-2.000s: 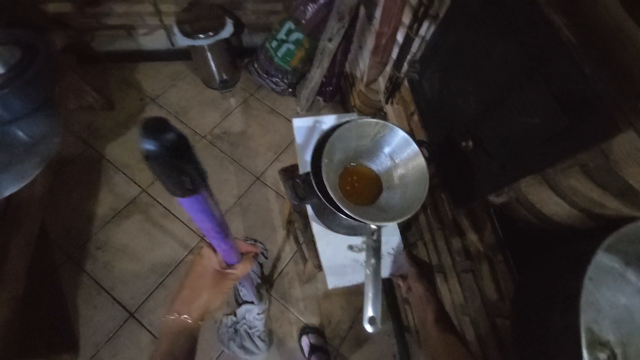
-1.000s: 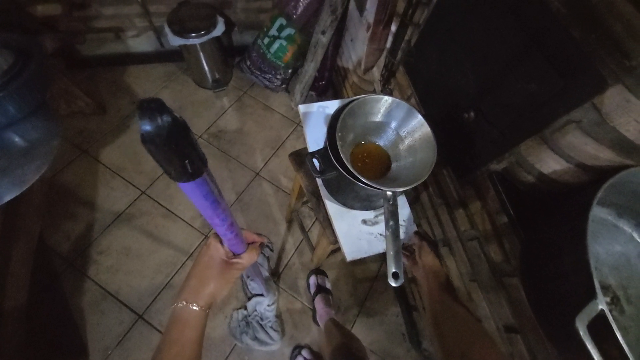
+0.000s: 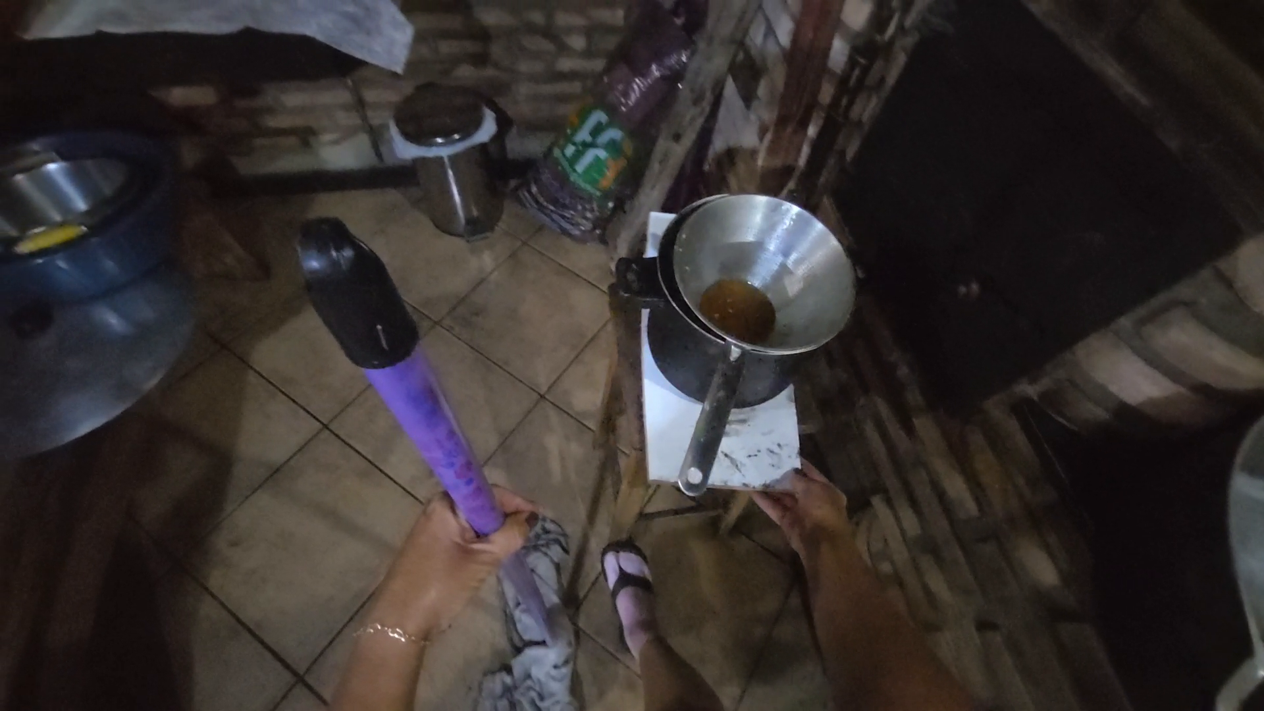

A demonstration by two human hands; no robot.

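Note:
My left hand (image 3: 469, 553) is closed around a purple pole (image 3: 439, 444) with a black plastic end cap (image 3: 357, 291). A grey-and-white cloth (image 3: 538, 642) lies at the pole's lower end on the floor. My right hand (image 3: 810, 509) grips the near edge of a white board (image 3: 667, 425) that forms the top of a wooden stool. On the board stands a dark pot (image 3: 691, 365), its black handle to the left. A metal pan (image 3: 810, 267) with a long handle rests on the pot, tilted, with brownish liquid (image 3: 736, 309) in its bottom.
A metal pedal bin (image 3: 459, 188) and a purple plastic sack (image 3: 592, 158) stand by the back wall. At the left is a blue basin (image 3: 109, 267) with a metal bowl inside. A brick structure (image 3: 1136, 365) borders the right, with a metal pot (image 3: 1249, 533) at the edge. My sandalled foot (image 3: 632, 592) is below.
The view has shifted, showing more of the back wall and the left basin. Both hands keep their holds on the pole and the board's edge.

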